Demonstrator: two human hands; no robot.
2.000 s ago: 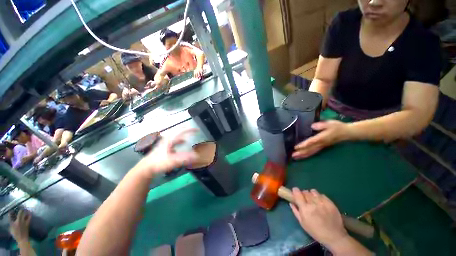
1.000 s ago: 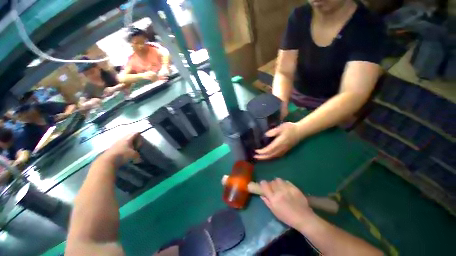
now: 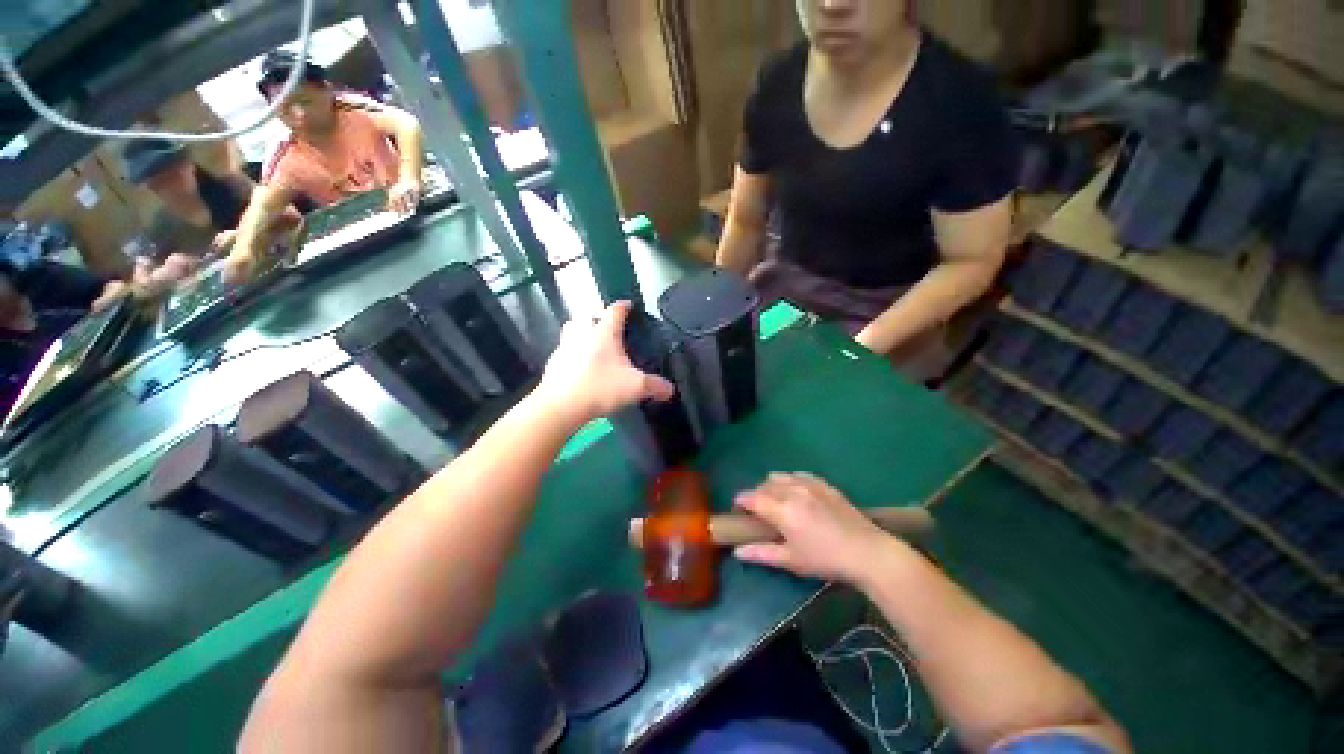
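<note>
My left hand (image 3: pixel 602 365) is on the upper part of a dark speaker housing (image 3: pixel 656 420), fingers spread around it. A second housing (image 3: pixel 716 346) stands upright right beside it. My right hand (image 3: pixel 803 526) is on the pale wooden handle of the soft-face mallet (image 3: pixel 681 538); its orange-red head is at the bench, just in front of the held housing. Two flat dark end caps (image 3: pixel 596 653) lie at the near bench edge, the left one partly hidden by my left arm.
Two housings (image 3: pixel 327 438) and another pair (image 3: pixel 439 349) are on the conveyor. A green post (image 3: pixel 572 148) rises behind the held housing. A person in black (image 3: pixel 877 192) is across the bench. Palletised housings (image 3: pixel 1150 398) are at right; a white cord (image 3: pixel 873 670) hangs below the bench edge.
My left hand has moved right from the conveyor housings to the housing by the post. The other person's hand has withdrawn from it. The view has turned right.
</note>
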